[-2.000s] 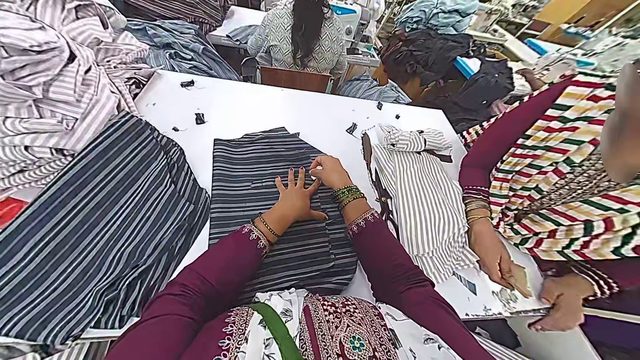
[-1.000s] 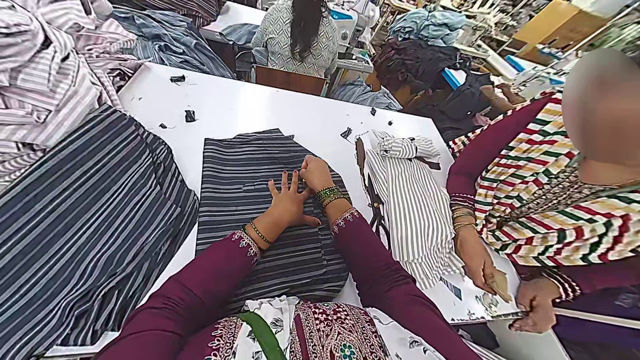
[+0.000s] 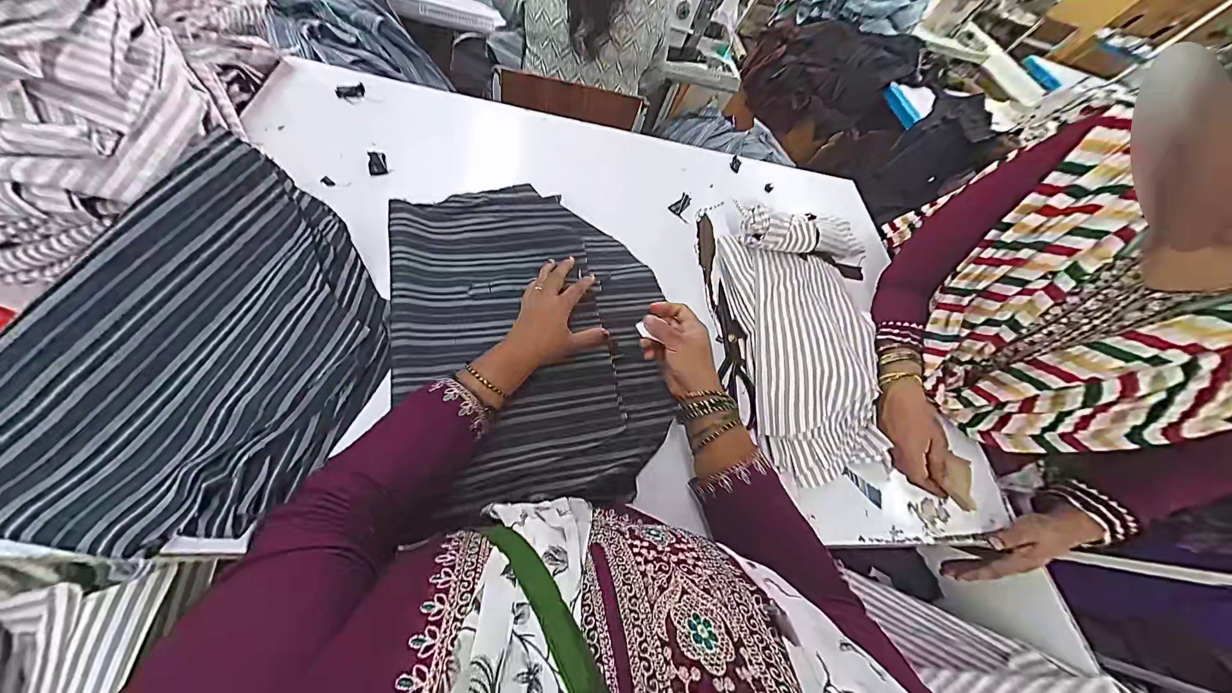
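A dark striped fabric piece (image 3: 481, 375) lies flat on the white table (image 3: 462, 135) in front of me. My left hand (image 3: 551, 318) rests on it with fingers spread, holding nothing. My right hand (image 3: 676, 346) is at the right edge of this piece and pinches a small white piece (image 3: 648, 333), perhaps chalk, between thumb and fingers. Faint marks show on the cloth near my left fingertips. To the right lies a folded white and grey striped garment (image 3: 804, 356), with scissors (image 3: 736, 356) along its left edge, partly hidden by dark cloth.
More dark striped fabric (image 3: 192, 356) covers the table's left side, beside a heap of pale striped cloth (image 3: 87, 125). Dark scraps (image 3: 377, 163) lie towards the far edge. A co-worker stands at the right, one hand (image 3: 914, 438) on a tan piece. Another person sits beyond the table.
My right hand has moved away from my left hand, towards the right edge of the dark fabric, and the small white piece now shows in it. My left hand stays spread on the cloth.
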